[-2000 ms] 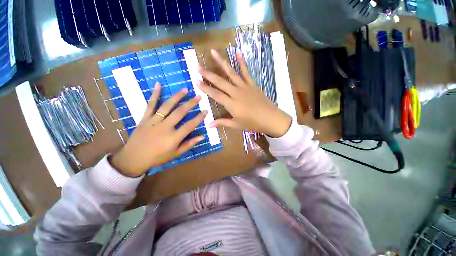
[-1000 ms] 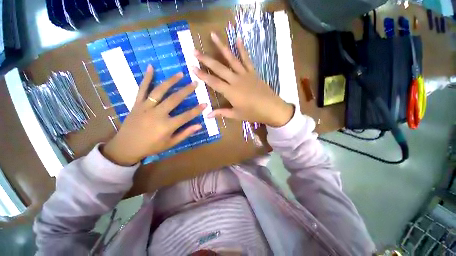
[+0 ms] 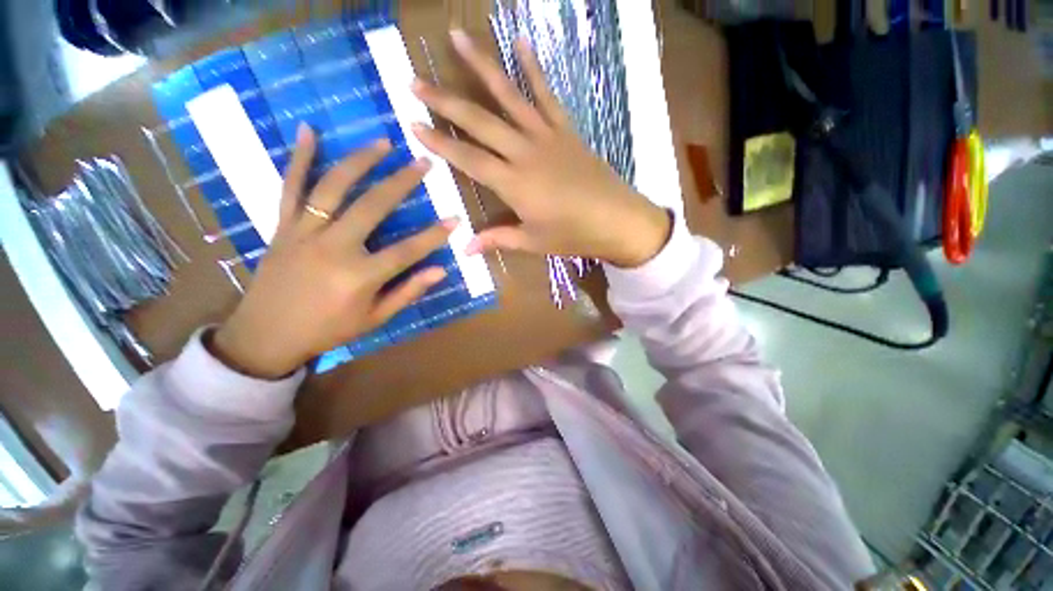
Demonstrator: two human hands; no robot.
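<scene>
A bright blue solar cell assembly (image 3: 329, 104) lies on the brown bench in front of me. One white strip (image 3: 236, 156) lies along its left part and another white strip (image 3: 398, 92) along its right edge. My left hand (image 3: 329, 254) lies flat over the lower left of the assembly, fingers spread, with a ring on one finger. My right hand (image 3: 537, 173) is spread at the right edge, its thumb and fingertips at the right strip. Neither hand grips anything. Thin silver ribbons (image 3: 173, 173) project from the assembly's left side.
A silver ribbon bundle (image 3: 104, 237) lies left, a denser bundle (image 3: 577, 81) right, each beside a white bar. Further right are a yellow sponge (image 3: 768, 172), a soldering iron (image 3: 883, 214) with its cord, and red and yellow handled cutters (image 3: 957, 202). A wire rack (image 3: 993, 508) stands lower right.
The view has shifted, so the bench items sit higher and further left. Both hands keep nearly the same spread pose over the assembly.
</scene>
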